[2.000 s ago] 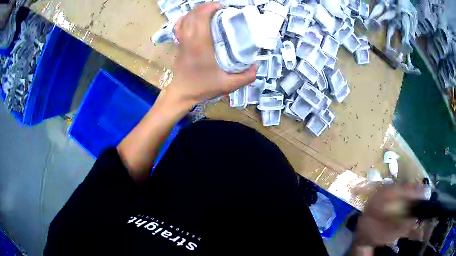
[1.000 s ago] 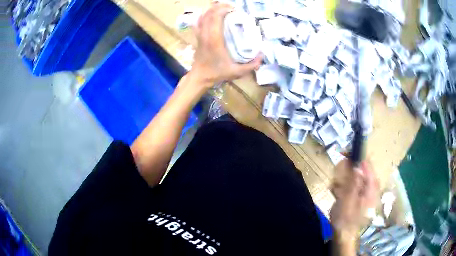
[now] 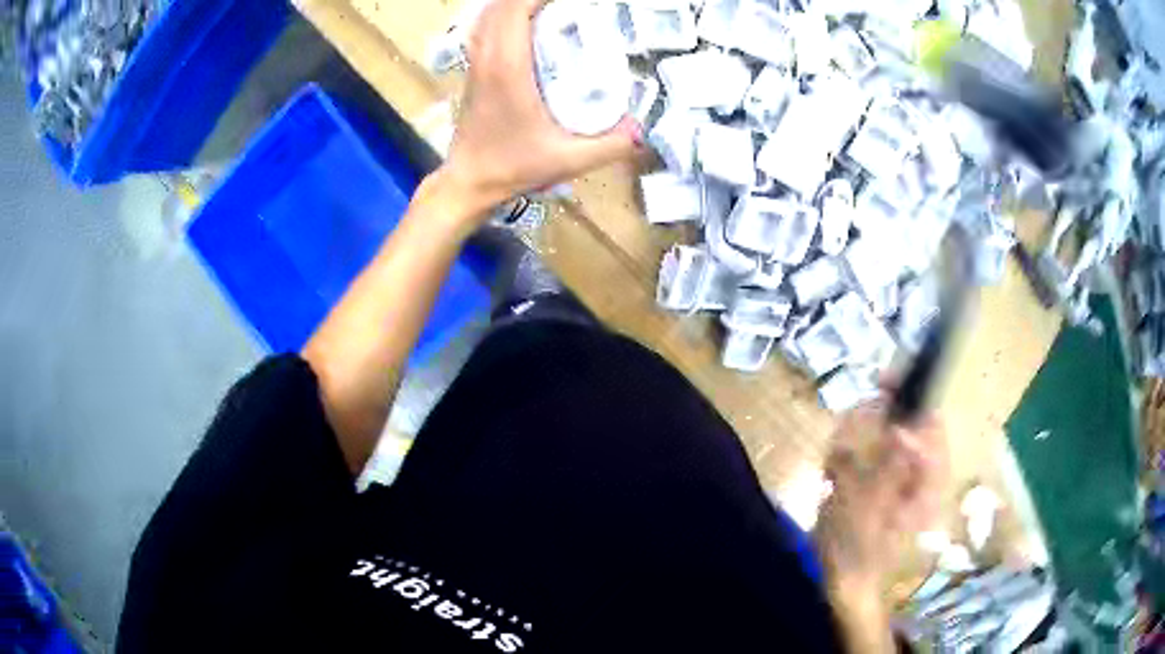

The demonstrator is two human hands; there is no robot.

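My left hand (image 3: pixel 517 121) is at the top, left of the heap, and grips a white-grey figurine lower body (image 3: pixel 584 70) around its side. Its upper part is cut off by the frame's top edge. My right hand (image 3: pixel 888 479), blurred, is shut on the handle of the two-faced mallet (image 3: pixel 930 351). The mallet's blurred head (image 3: pixel 1003 102), one yellow end and one dark, is over the right side of the heap, apart from the held part. Waist inserts (image 3: pixel 773 224) lie heaped on the cardboard-covered table (image 3: pixel 754 415).
Blue crates (image 3: pixel 313 230) stand at left, one holding grey parts (image 3: pixel 90 64). Grey leg parts (image 3: pixel 1086 192) are piled at far right beside the green conveyor belt (image 3: pixel 1080 441). White bottles (image 3: pixel 980 511) and more leg parts (image 3: pixel 990 607) lie at lower right.
My right hand has come from the lower right, raising the mallet over the heap; its head is now slightly further right than a second ago. My left hand still holds the lower body.
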